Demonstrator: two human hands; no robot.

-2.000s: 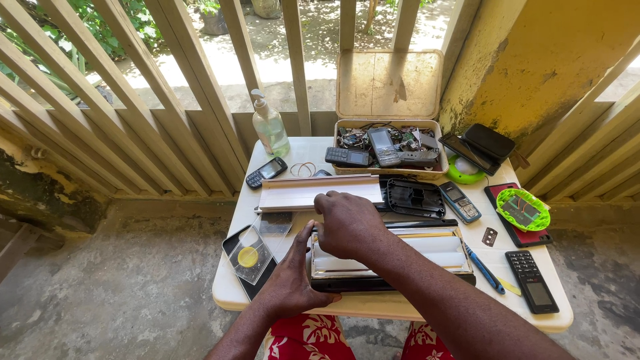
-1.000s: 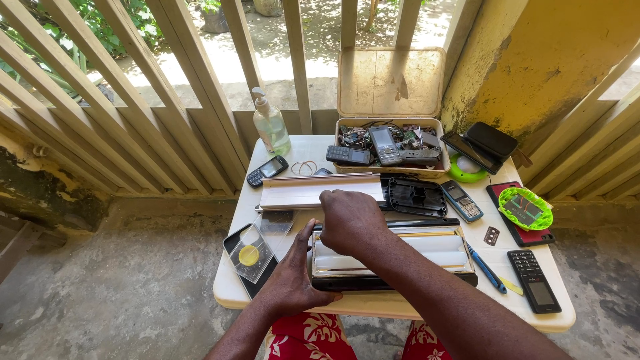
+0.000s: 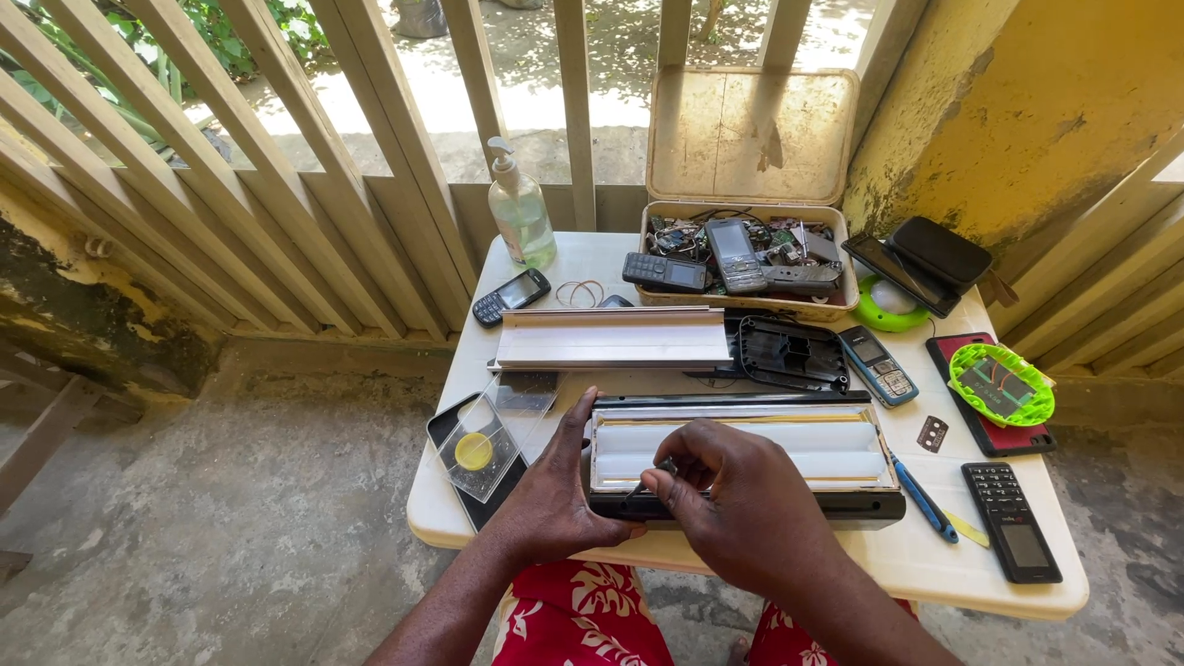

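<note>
A black rectangular lamp housing (image 3: 860, 506) with white tubes inside lies at the near edge of the white plastic table (image 3: 1036, 592). My left hand (image 3: 564, 490) grips the housing's left end, thumb along the near side, fingers at the far corner. Between its thumb and fingers my right hand (image 3: 740, 499) pinches a small dark thing (image 3: 664, 467), too hidden to name, over the housing's near left edge. Beyond the housing lie a long pale metal channel (image 3: 610, 339) and a black plastic cover (image 3: 793, 354). A blue-handled tool (image 3: 925, 499) rests at its right.
An open box (image 3: 749, 190) of phone parts stands at the back, a pump bottle (image 3: 521, 217) left of it. Keypad phones (image 3: 1013, 524) lie about the table. A green round frame (image 3: 1001, 384) sits on a red phone case at right. A clear plastic case (image 3: 476, 449) lies at left.
My right hand has moved from the housing's far left corner toward its near left edge, and a small dark thing now shows in its fingers. My left hand still holds the left end.
</note>
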